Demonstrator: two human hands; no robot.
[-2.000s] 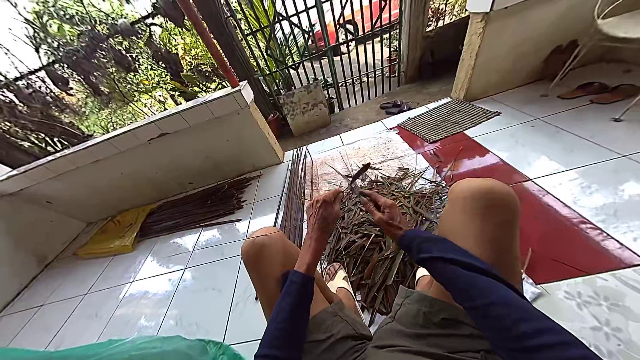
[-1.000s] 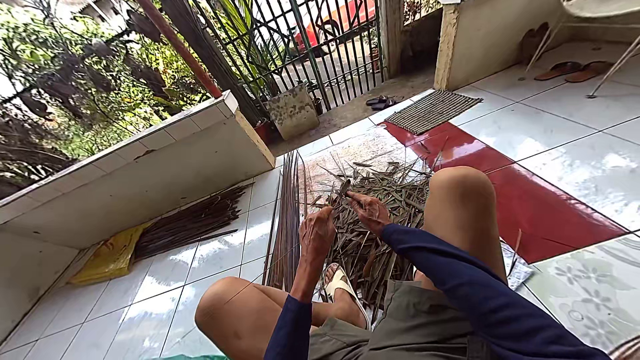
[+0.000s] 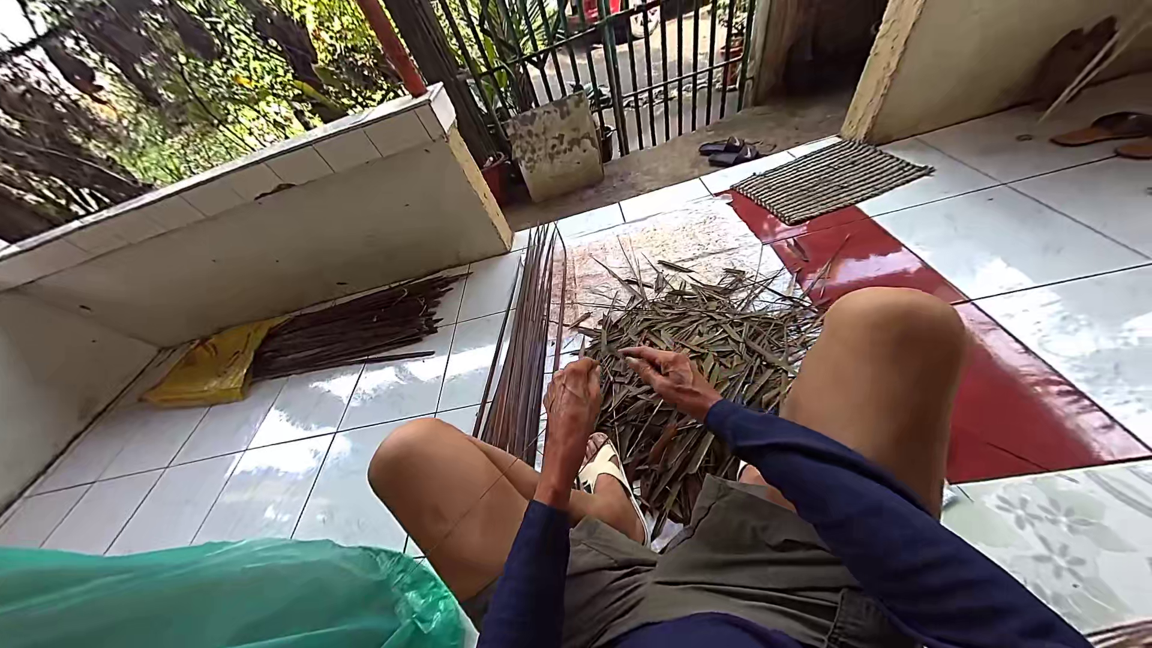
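My left hand (image 3: 573, 393) is closed in front of my shins, on what looks like a thin leaf rib; a faint line trails below it across my leg. Close to its right, my right hand (image 3: 673, 382) has thumb and index finger drawn together at the left hand's fingertips; whether something thin is between them is too small to tell. Beneath and beyond both hands spreads a heap of dry leaf strips (image 3: 720, 333) on the tiles. Long thin brown ribs (image 3: 525, 360) lie in a bundle left of the heap, beside my left foot.
Another bundle of dark ribs (image 3: 351, 328) lies by the low wall (image 3: 297, 229), one end at a yellow plastic bag (image 3: 211, 364). A green plastic bag (image 3: 225, 594) is at lower left. A woven mat (image 3: 832, 178), sandals (image 3: 731, 151) and a metal gate (image 3: 648, 81) are farther off.
The dark, blade-like piece that stuck up above my hands two seconds ago no longer shows there. My left knee has shifted outward since then. The green bag shows more than one second ago.
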